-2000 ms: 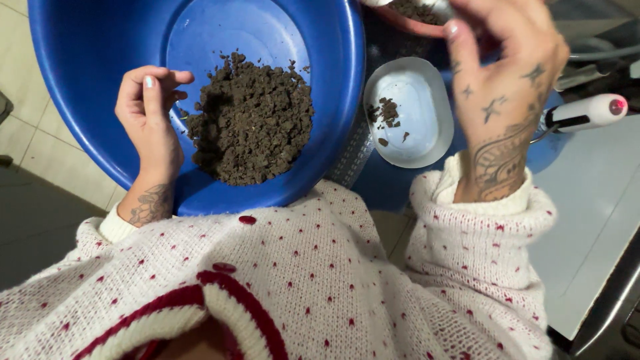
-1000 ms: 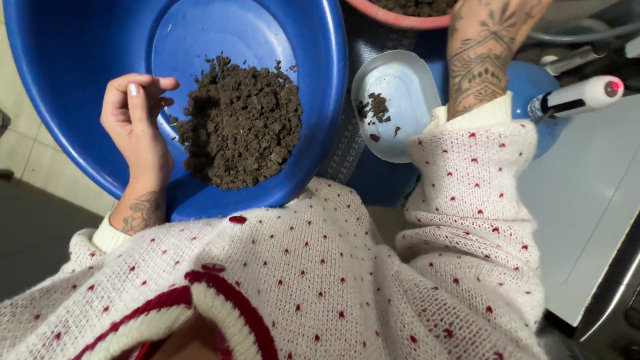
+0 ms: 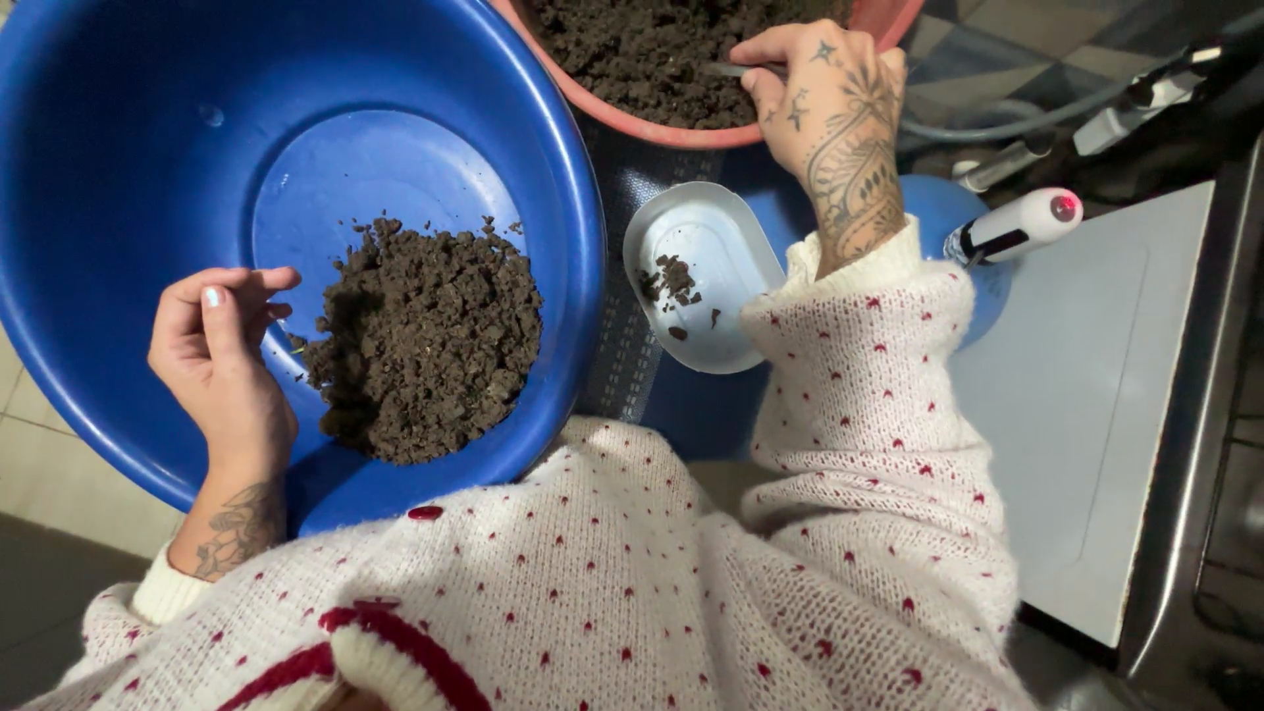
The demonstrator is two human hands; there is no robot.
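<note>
My left hand (image 3: 227,346) is over the near left part of a large blue plastic basin (image 3: 583,197), its fingers loosely curled; whether they hold anything cannot be told. Beside it, a mound of dark crumbly soil (image 3: 425,346) lies on the basin's floor. My right hand (image 3: 839,118) grips a thin metal utensil (image 3: 736,70) between thumb and fingers, over a reddish plastic tub (image 3: 681,135) of dark soil (image 3: 642,59). The utensil's far end touches the soil there. A small pale oval dish (image 3: 726,257) with a few soil crumbs (image 3: 674,281) sits between basin and right forearm.
Right of my right wrist are a white pen-like device (image 3: 1027,225) with a red light and a round blue object (image 3: 928,212). A pale flat panel (image 3: 1086,415) lies farther right, beside a metal-edged appliance (image 3: 1175,513). A grey hose (image 3: 1017,128) runs behind.
My right hand was largely out of the frame a second ago and now shows over the reddish tub with the utensil. My left hand keeps about the same pose. The view has shifted slightly.
</note>
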